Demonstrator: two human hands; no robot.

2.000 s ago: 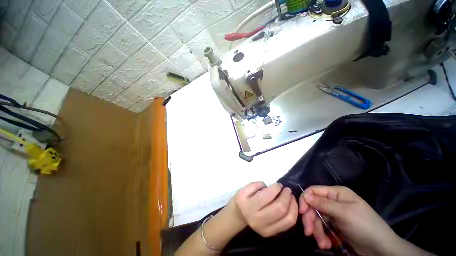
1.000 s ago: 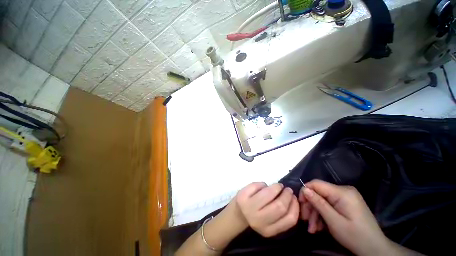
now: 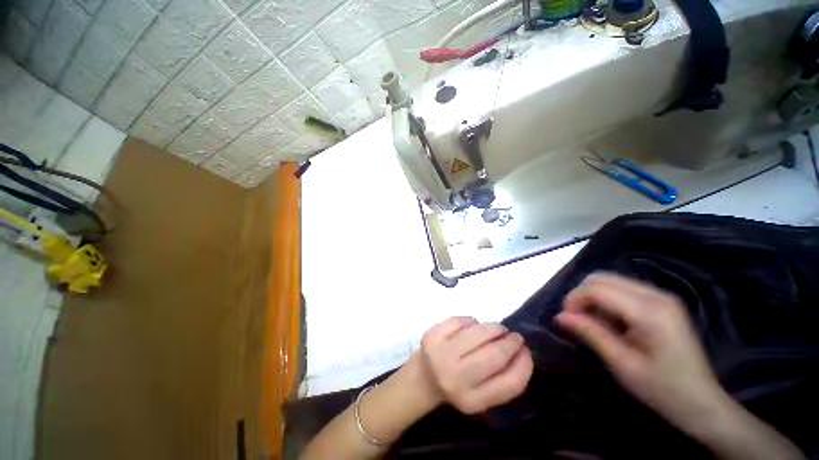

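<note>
The dark, slightly shiny garment (image 3: 718,269) lies over the table's front edge and the lap. My left hand (image 3: 478,364), with a thin bangle at the wrist, is closed on a fold of the garment. My right hand (image 3: 638,337) is just to the right of it, over the garment, blurred. Its thumb and forefinger are pinched together; I cannot tell whether they hold a needle or thread. The cloth under my fingers is mostly hidden.
The off-white sewing machine (image 3: 575,99) stands behind, its lit needle area (image 3: 480,216) over the bed. Blue-handled snips (image 3: 633,178) lie on the bed. An orange-brown edge (image 3: 286,314), brown cardboard (image 3: 162,314) and a yellow plug (image 3: 76,268) are at the left.
My right hand has moved up and right, away from my left hand. The thin pale needle-like line seen at its fingertips before is no longer visible. My left hand keeps its grip.
</note>
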